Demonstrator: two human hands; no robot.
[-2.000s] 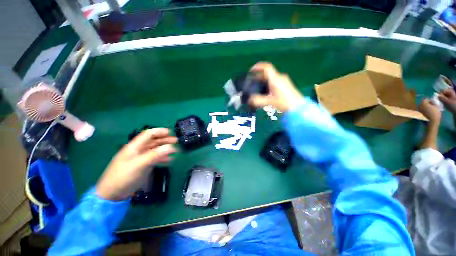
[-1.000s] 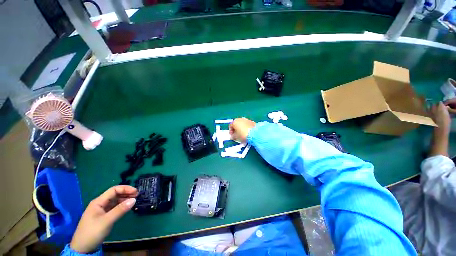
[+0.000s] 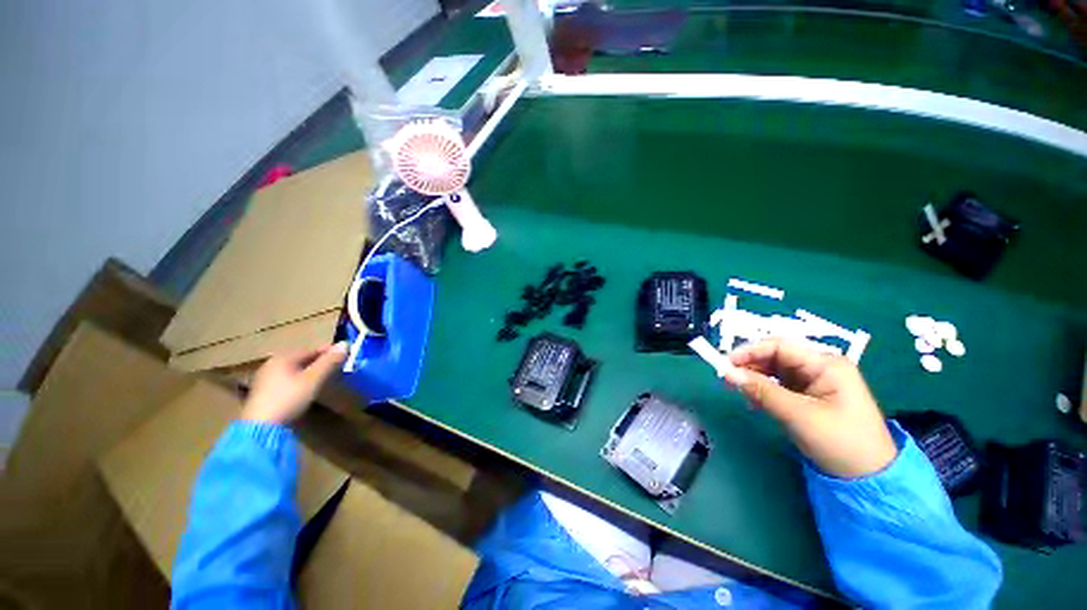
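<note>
My right hand [image 3: 822, 399] holds a white strip [image 3: 708, 354] between thumb and fingers, above the front of the loose white strips [image 3: 787, 327]. My left hand [image 3: 286, 384] is at the blue tape dispenser [image 3: 401, 340], fingertips together at the end of the tape [image 3: 361, 346]. Black units lie near: one [image 3: 674, 310] left of the strips, one [image 3: 552, 377] by the bench edge, and a paler grey-faced one [image 3: 659, 447] between my hands. A unit with crossed white strips [image 3: 971, 235] sits at the back right.
Small black parts [image 3: 556, 298] lie behind the units. White round pads [image 3: 933, 341] and more black units [image 3: 1035, 492] are at right. A pink fan [image 3: 432, 160] stands behind the dispenser. Flattened cardboard [image 3: 280, 262] and a carton [image 3: 72, 477] are at left.
The view has swung left. My right hand has lifted a white strip from the pile. My left hand has moved from beside a black unit to the tape dispenser.
</note>
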